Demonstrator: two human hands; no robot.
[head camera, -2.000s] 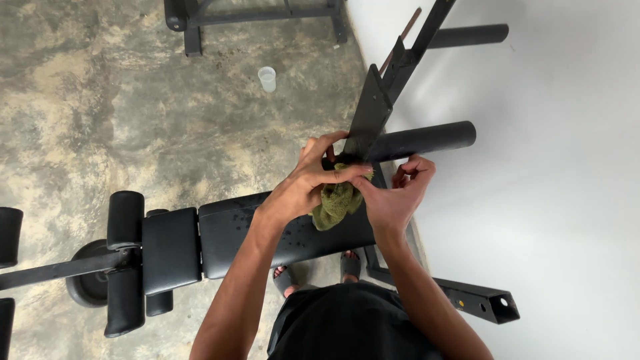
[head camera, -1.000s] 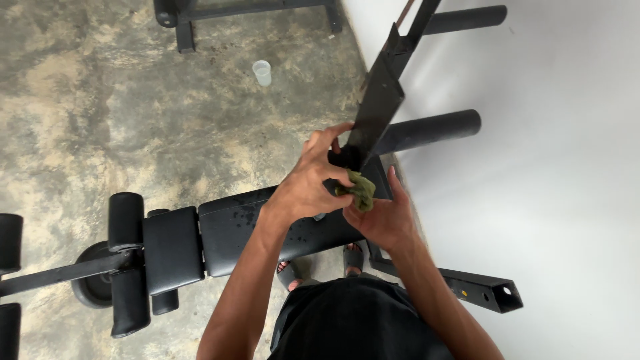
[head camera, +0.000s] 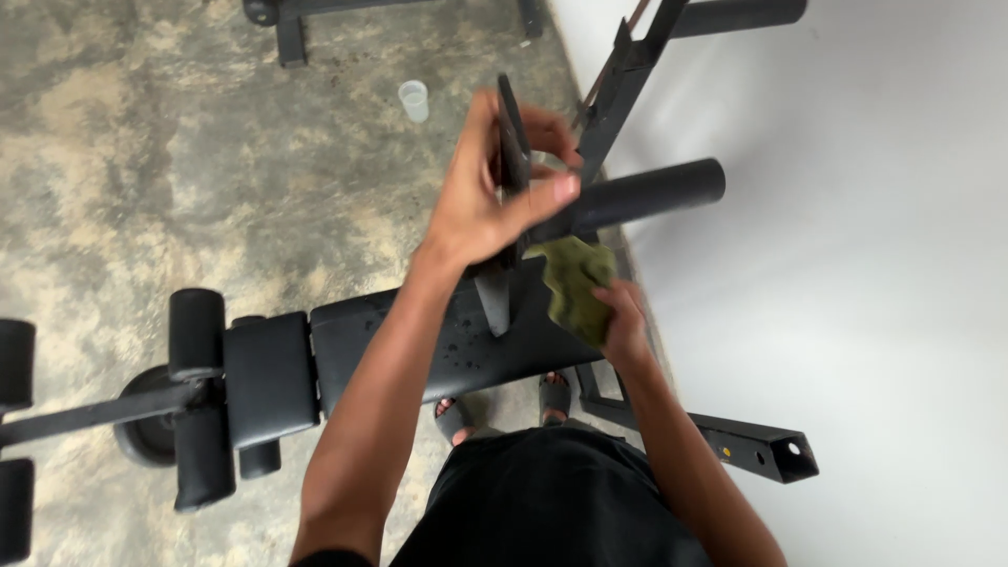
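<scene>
My left hand (head camera: 492, 193) is wrapped around a flat black metal part (head camera: 513, 134) of the weight bench, its thumb near a black foam roller (head camera: 650, 193). Lower and to the right, my right hand (head camera: 626, 323) grips a green cloth (head camera: 579, 287), which hangs spread out by the roller's base. Below both hands lies the black padded bench (head camera: 441, 354), dotted with drops of water. A pointed grey metal piece (head camera: 494, 303) stands out over the pad, beneath my left hand; where it joins is hidden.
On the concrete floor stands a clear plastic cup (head camera: 414, 101). Foam leg rollers (head camera: 197, 335) are at the left end of the bench. A black upright (head camera: 622, 90) rises beside the white wall (head camera: 866, 236), and a square steel tube (head camera: 756, 445) sticks out at the lower right.
My left hand has moved up and now holds the flat metal part. The cloth, bunched between both hands before, is now in my right hand only and more spread out.
</scene>
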